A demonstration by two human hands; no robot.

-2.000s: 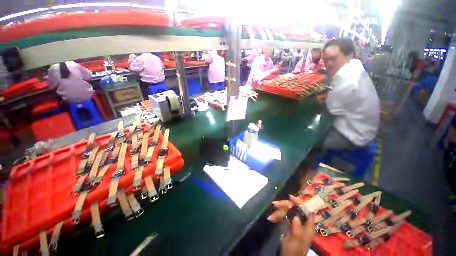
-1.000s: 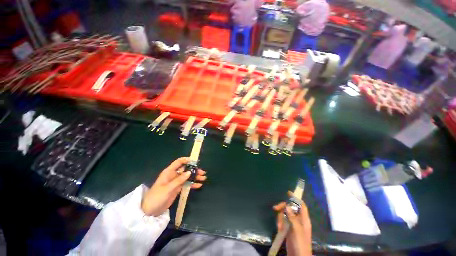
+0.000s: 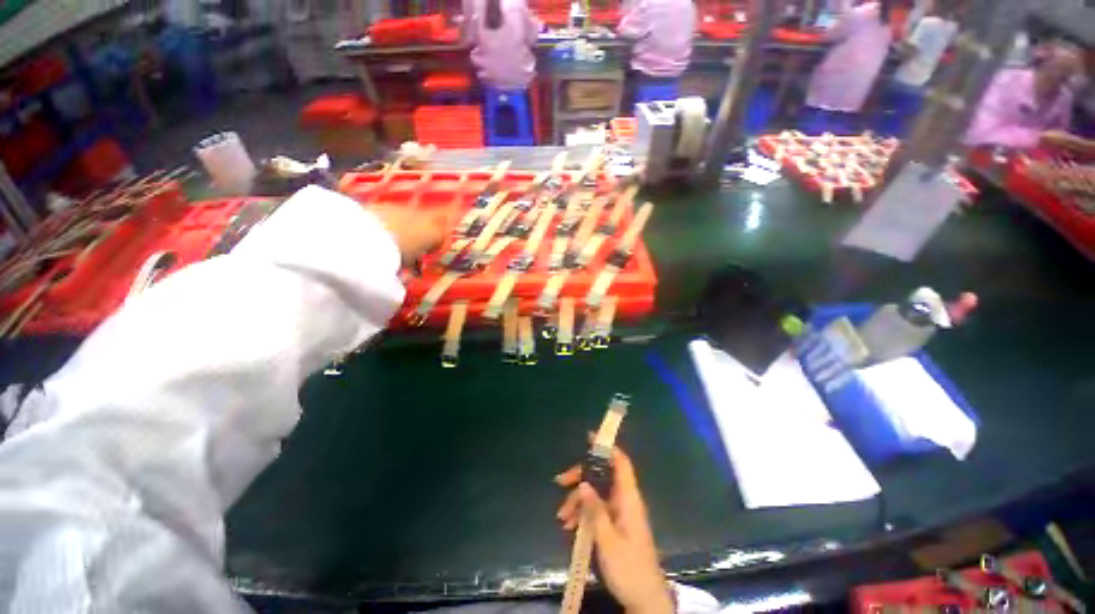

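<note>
My right hand (image 3: 624, 528) holds a wristwatch (image 3: 598, 470) by its dark case above the dark-green bench. Its buckle half points up and away, and its long strap half hangs towards me. My left arm, in a white sleeve, reaches across to the red compartment tray (image 3: 636, 292). My left hand (image 3: 414, 238) is over this tray, small, blurred and mostly hidden by the sleeve; I cannot see what it holds. Rows of watches with beige straps (image 3: 519, 240) lie on the tray, several buckle ends hanging over its front edge.
White paper (image 3: 781, 438) lies right of my right hand. Beside it, a blue bin (image 3: 895, 420) holds a leaning bottle (image 3: 895, 326) and white paper. A grey-white block with a roll (image 3: 672, 142) stands behind. Another red tray (image 3: 961, 588) is at lower right. People in pink work beyond.
The view has turned back to the bench from the right side. Since one second ago, my left hand has moved from the near bench to over the red tray. My right hand still holds a watch.
</note>
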